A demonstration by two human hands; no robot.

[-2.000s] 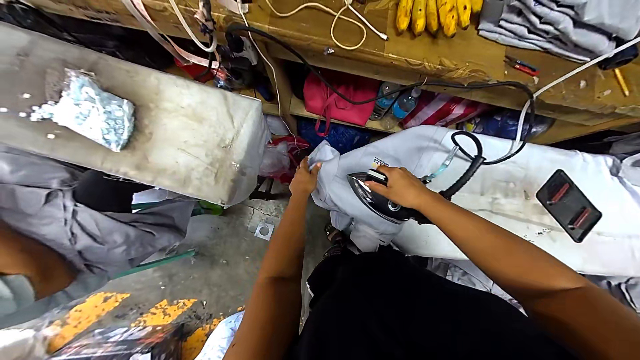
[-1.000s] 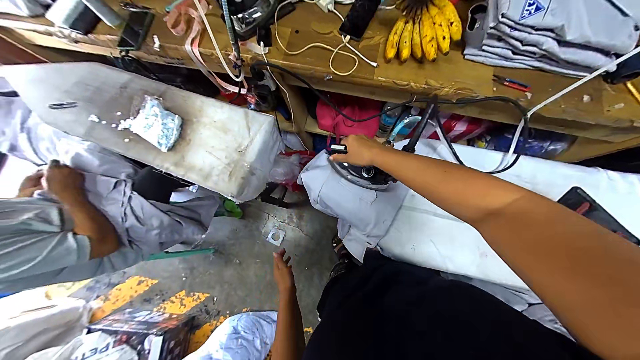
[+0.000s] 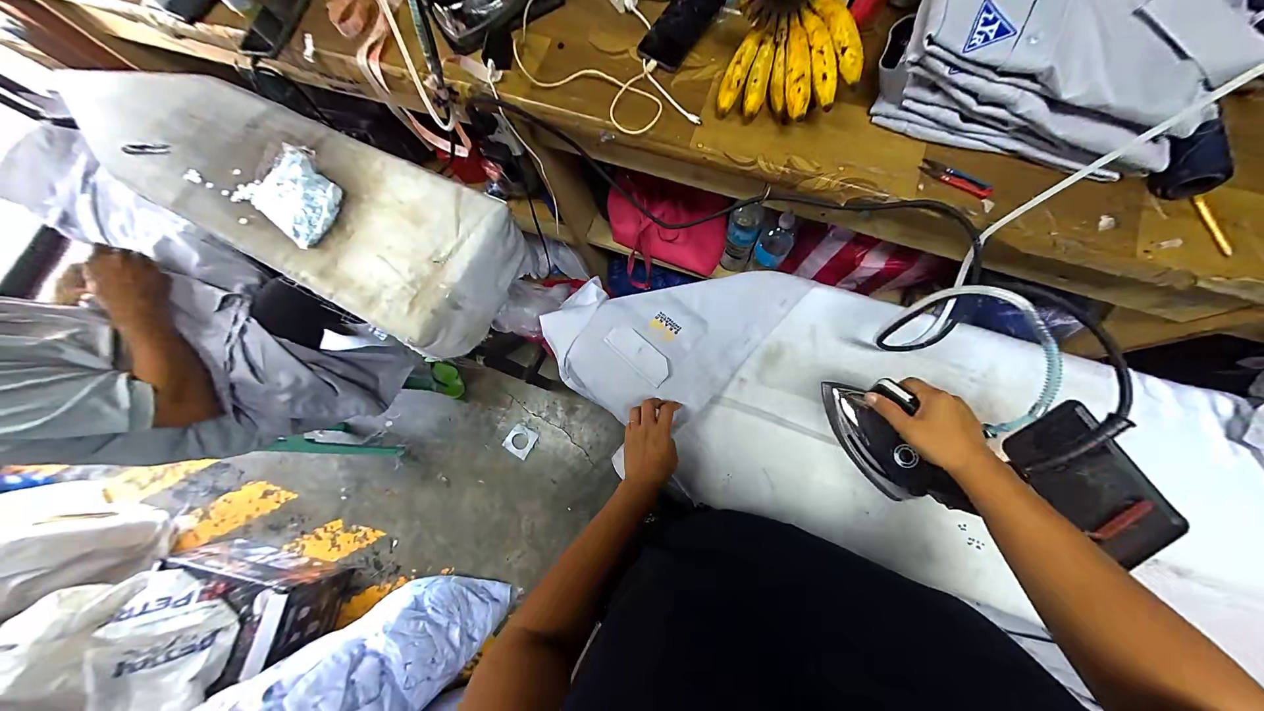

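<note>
A light grey shirt (image 3: 632,346) with a pocket and small embroidery is spread over the narrow end of a white-covered ironing board (image 3: 790,395). My left hand (image 3: 652,444) rests with its fingers on the shirt's near edge; whether it pinches the cloth I cannot tell. To the right, my right hand (image 3: 933,425) grips the handle of a steam iron (image 3: 874,444), tilted beside the dark iron rest (image 3: 1096,484). A black cord and a clear hose run from the iron.
A wooden workbench (image 3: 790,168) beyond the board carries bananas (image 3: 790,59), cables, folded grey shirts (image 3: 1027,89) and small pliers. Left stands another padded board (image 3: 395,217) with a plastic bag (image 3: 296,197). A seated person (image 3: 128,365) is beside it. Bags lie on the floor.
The iron in my right hand has moved from the shirt at the board's end to the right, beside the iron rest. My left hand, off the board one second ago, is now on the shirt.
</note>
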